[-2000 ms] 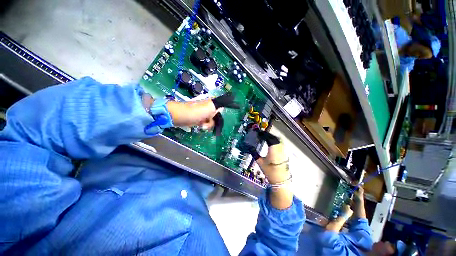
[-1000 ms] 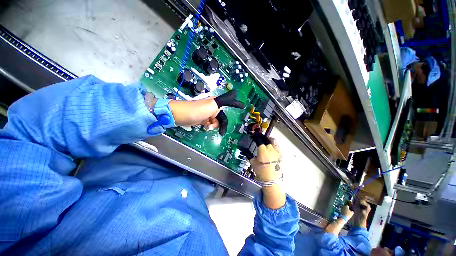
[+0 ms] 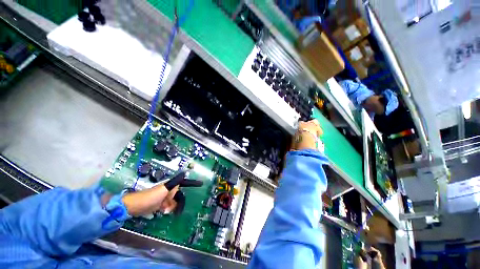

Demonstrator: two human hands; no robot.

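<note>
The large green circuit board (image 3: 192, 213) lies between the conveyor rails, partly filled. It bears black round cans (image 3: 166, 148), a dark ring coil with reddish winding (image 3: 225, 199) and dark grey blocks (image 3: 222, 216). My left hand (image 3: 160, 198), with black finger cots and a blue wrist strap, is over the board's middle, fingers apart and empty. My right hand (image 3: 309, 132) is at the near right end of the white foam tray (image 3: 252, 78) with rows of black cans, on the green shelf. Its fingertips are among the end cans; whether they grip one is hidden.
Black bins with loose small parts (image 3: 218, 113) stand behind the rear rail (image 3: 126, 102). A white foam slab (image 3: 105, 50) with a few black cans is at upper left. A blue coiled cord (image 3: 162, 84) hangs across the view. Another person's hands (image 3: 372, 255) are at lower right.
My right hand has left the coil and grey block area and moved up to the foam tray. The view has shifted, showing more shelf. My left hand remains over the board.
</note>
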